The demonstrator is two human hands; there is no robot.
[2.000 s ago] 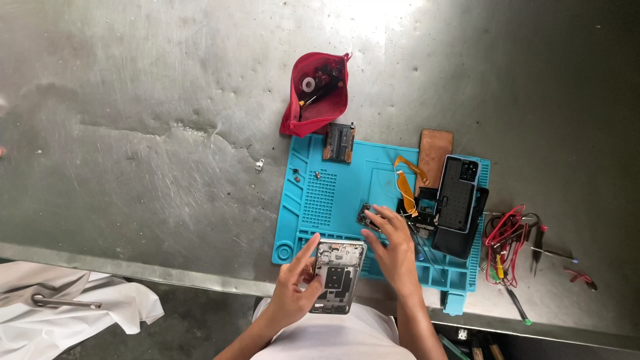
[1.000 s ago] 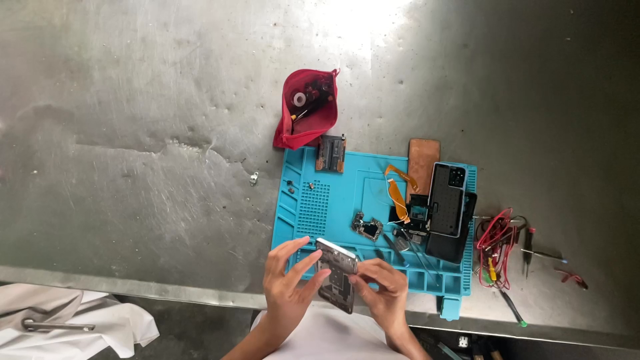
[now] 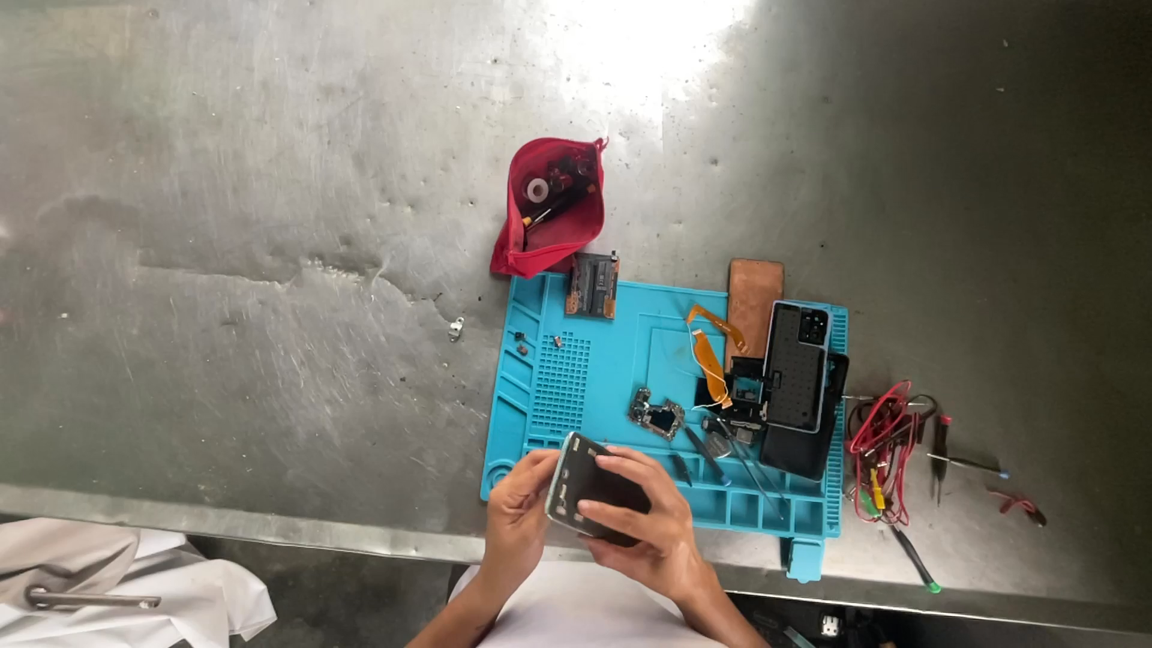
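Both hands hold a smartphone (image 3: 598,490), its dark face turned up and tilted, over the near edge of a blue silicone repair mat (image 3: 621,360). My left hand (image 3: 520,504) grips its left edge. My right hand (image 3: 652,522) spans the right side, with fingertips on the dark face. Beyond the phone lies a small circuit board (image 3: 657,416). Orange flex cables (image 3: 709,364) lie farther back, and a phone battery (image 3: 592,286) rests at the mat's back left. On the right, a phone back cover with a camera cluster (image 3: 796,367) overlaps a black panel (image 3: 814,459).
A red zip pouch (image 3: 589,220) with tools stands behind the mat. A brown slab (image 3: 754,301) lies at its back edge. Red test leads (image 3: 877,441) and screwdrivers (image 3: 939,454) are on the metal table at right. White cloth (image 3: 198,589) hangs at the lower left.
The phone has been turned over in my hands: its exposed inner side showed before, its dark face shows now. My right hand has left the circuit board, where it was two seconds ago, and come to the phone.
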